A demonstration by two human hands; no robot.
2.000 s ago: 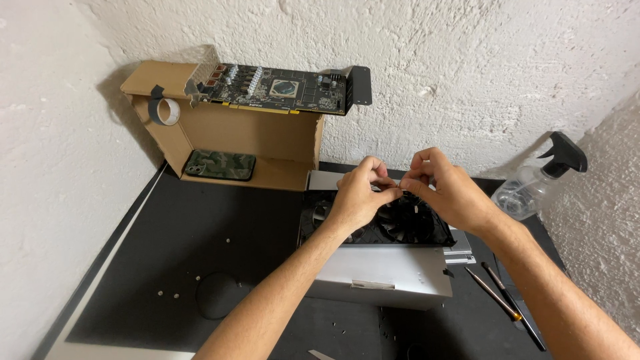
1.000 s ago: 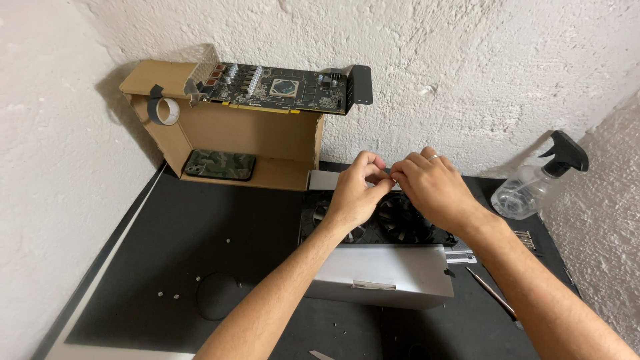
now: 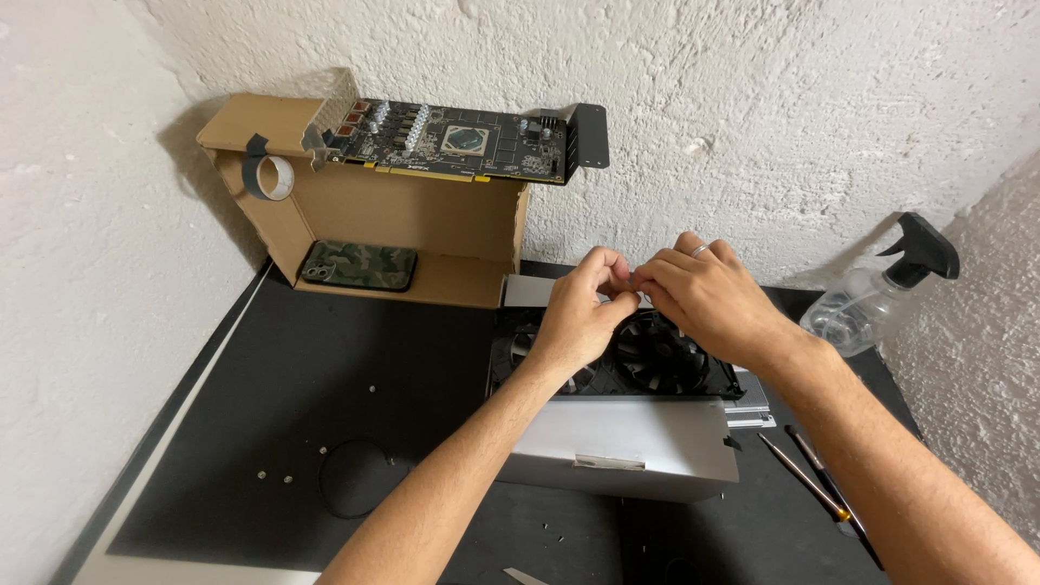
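Observation:
A black dual-fan graphics card shroud (image 3: 662, 353) lies on a white cardboard box (image 3: 617, 439). Above its upper edge my left hand (image 3: 589, 309) and my right hand (image 3: 707, 296) meet, thumbs and fingertips pinched together. A thin dark strand, perhaps a fan cable, shows at the fingertips; most of what they pinch is hidden. My right hand wears a ring. Behind, a bare graphics card circuit board (image 3: 455, 142) with a metal bracket rests on top of an open brown cardboard box (image 3: 406, 211).
A camouflage-cased phone (image 3: 360, 265) lies inside the brown box, where a tape roll (image 3: 269, 177) hangs. At right stand a clear spray bottle (image 3: 853, 305) and, nearer, slim screwdrivers (image 3: 804, 478). Small screws and a black cable loop (image 3: 321, 479) are scattered on the black mat (image 3: 219, 414).
My hands stay together above the shroud while their fingers shift. My right hand has turned from fingers raised to lying flatter, knuckles up.

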